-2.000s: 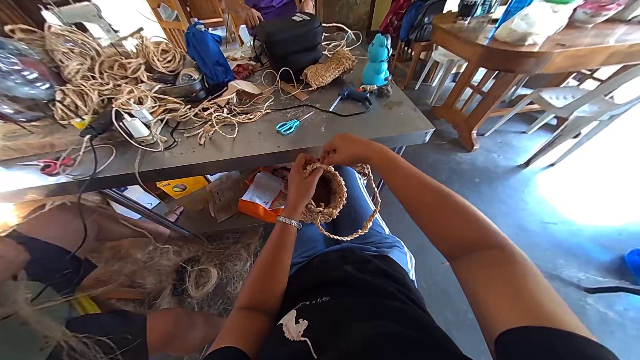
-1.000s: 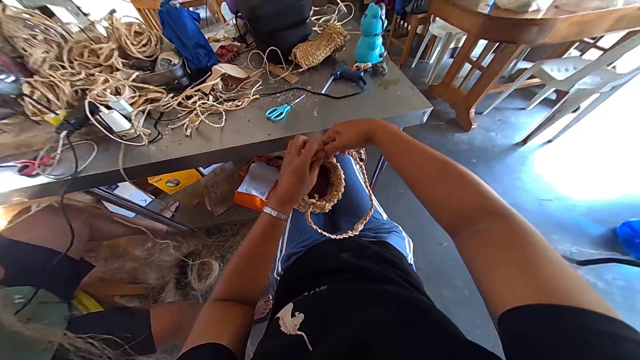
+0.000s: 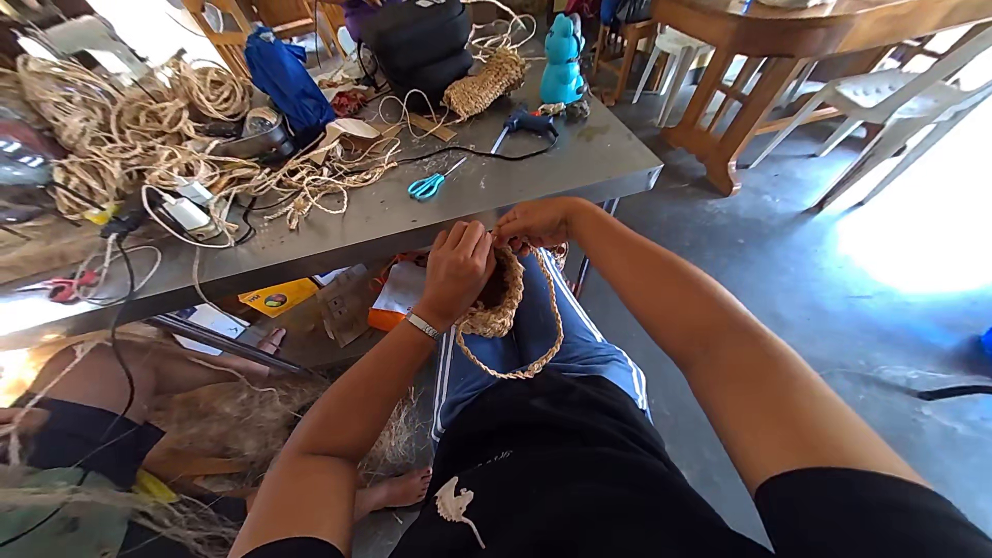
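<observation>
A small woven natural-fibre basket point(image 3: 508, 298) rests over my lap, its opening partly hidden by my fingers. My left hand point(image 3: 459, 267) grips the basket's rim from the left. Close beside it, my right hand point(image 3: 539, 221) pinches at the far edge of the rim, where fingertips of both hands nearly meet; what lies between them is too small to tell. A braided fibre cord point(image 3: 531, 372) loops down from the basket across my thighs. On the metal table above are blue-handled scissors point(image 3: 426, 187) and a dark glue gun point(image 3: 530, 122).
Tangled fibre rope point(image 3: 132, 132), a power strip point(image 3: 190, 213), a black bag point(image 3: 418, 46), a woven fibre piece point(image 3: 487, 81) and a turquoise figurine point(image 3: 563, 62) stand on the table point(image 3: 496, 182). Another person sits at lower left among loose fibres point(image 3: 232, 418). A black cable crosses the tabletop.
Both hands have stayed at the basket's rim, with small shifts of the fingers. The left hand now covers more of the basket's left side than two seconds ago.
</observation>
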